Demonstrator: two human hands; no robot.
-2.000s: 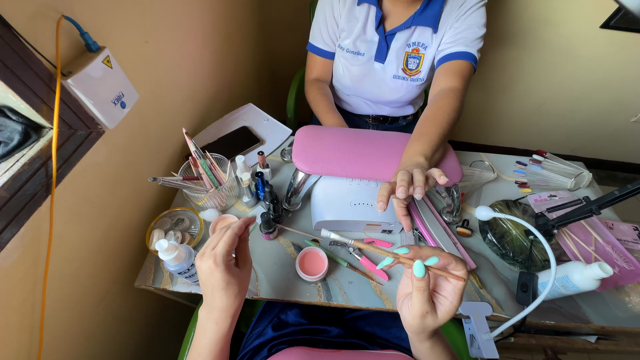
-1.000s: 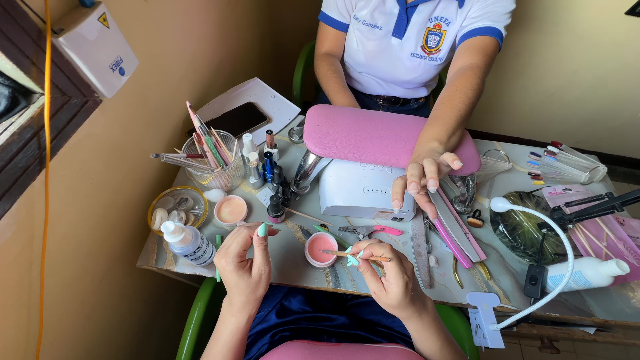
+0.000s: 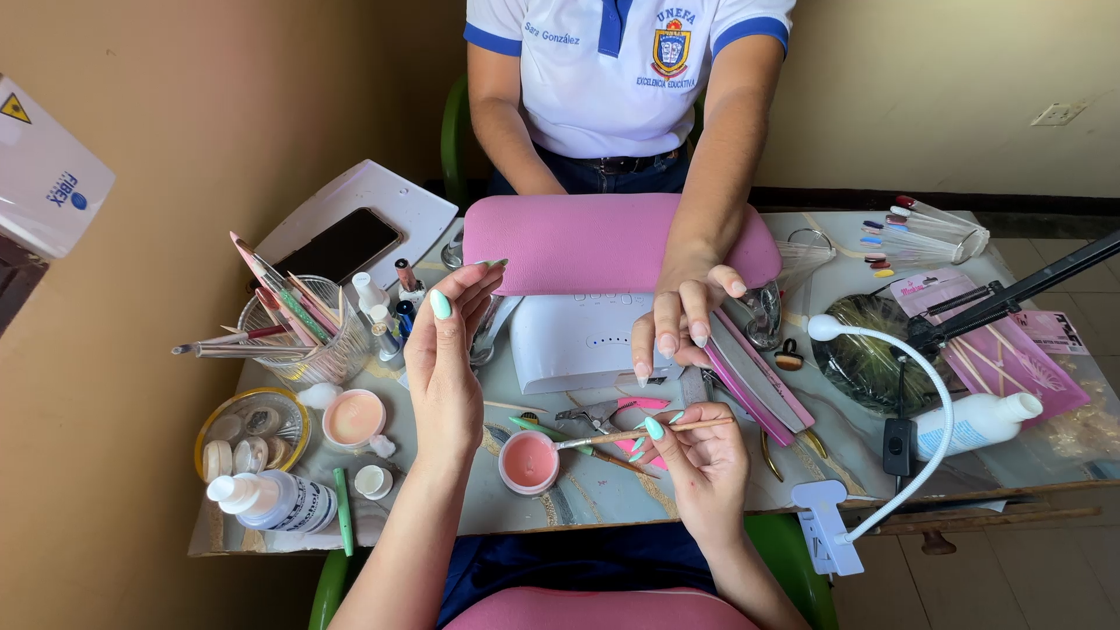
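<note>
My right hand (image 3: pixel 700 459) holds a thin wooden-handled brush (image 3: pixel 647 433) between thumb and fingers, its tip at the rim of a small open jar of pink product (image 3: pixel 528 461). My left hand (image 3: pixel 451 376) is raised with fingers extended, and nothing shows in it; part of the palm side is hidden. Across the table another person's hand (image 3: pixel 687 311) hangs over the front of a pink armrest cushion (image 3: pixel 577 241), above a white nail lamp (image 3: pixel 564 341). Cuticle nippers with pink handles (image 3: pixel 604 413) and a green brush (image 3: pixel 569 440) lie between the jar and my right hand.
At left stand a basket of brushes (image 3: pixel 324 350), polish bottles (image 3: pixel 385 337), a jar of peach product (image 3: pixel 353 418) and a pump bottle (image 3: pixel 276 501). Nail files (image 3: pixel 761 376), a white bottle (image 3: pixel 976 424) and a clip-on lamp (image 3: pixel 941 385) are at right. A phone (image 3: pixel 337 245) lies behind.
My left hand has risen from beside the pink jar, its fingers now extended. The brush in my right hand has stayed near that jar since one second ago.
</note>
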